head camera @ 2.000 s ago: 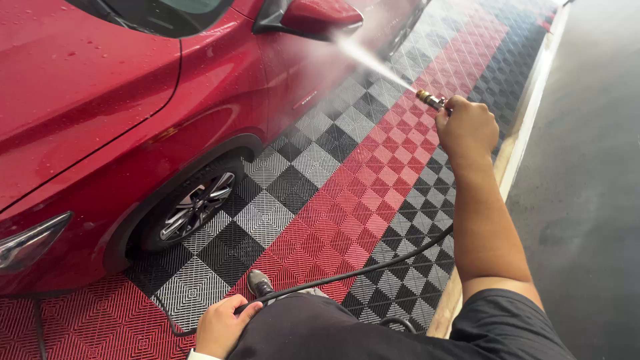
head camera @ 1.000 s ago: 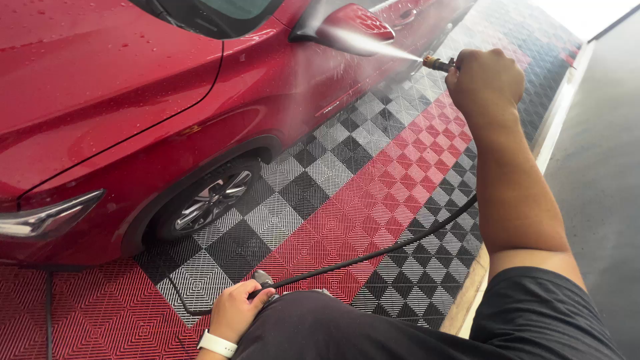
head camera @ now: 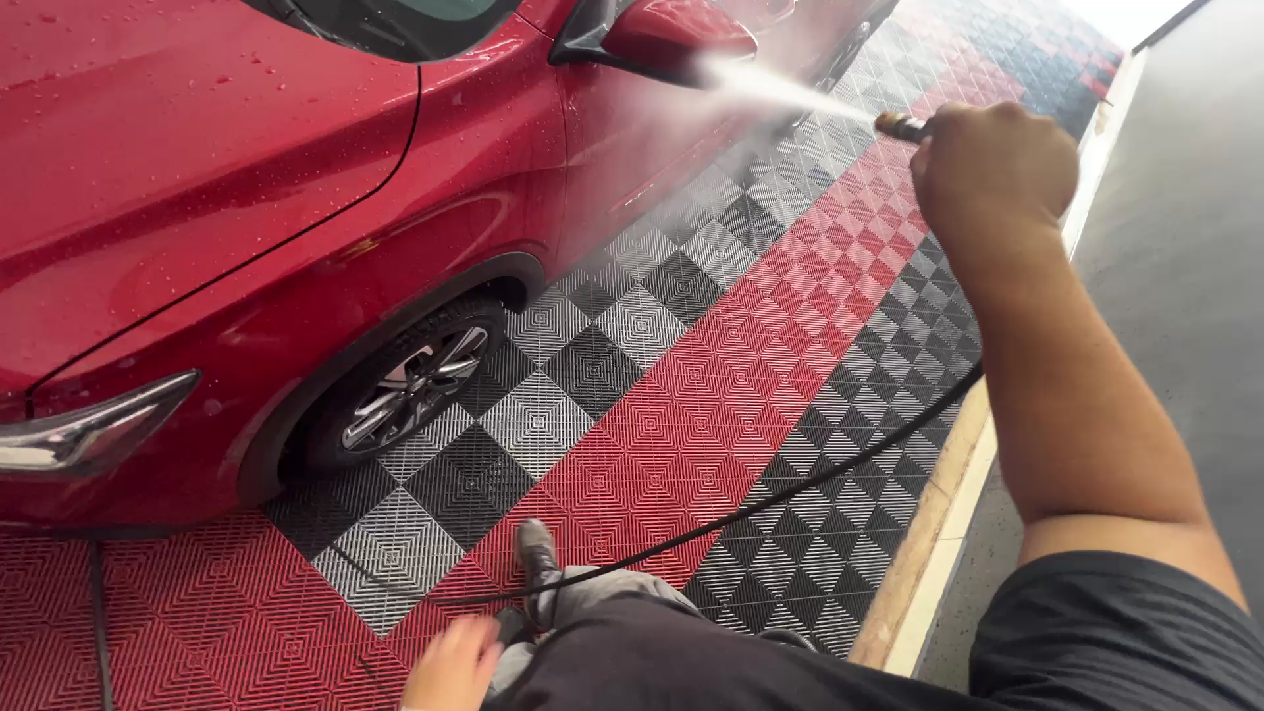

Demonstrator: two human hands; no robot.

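My right hand (head camera: 997,173) is raised at the upper right, closed around a pressure-washer spray gun (head camera: 904,126) with a brass-coloured nozzle end. A white fan of water leaves it toward the side mirror (head camera: 676,41) of a red car (head camera: 296,257), with mist over the door. Low in the view, my left hand (head camera: 456,664) is blurred beside my dark clothing; it holds nothing that I can see, and the black hose (head camera: 790,491) passes just above it. The hose curves up to the right and goes out of sight behind my right forearm.
The car's front wheel (head camera: 420,380) and headlight (head camera: 94,430) are at the left. Red, black and grey grid tiles (head camera: 652,425) cover the floor. A pale edging strip (head camera: 933,553) borders them at the right, beside a grey surface (head camera: 1175,227). My shoe (head camera: 536,553) stands on the tiles.
My left hand was on the hose in the earlier frames and is now off it, lower down. The spray still meets the mirror area, from my right hand.
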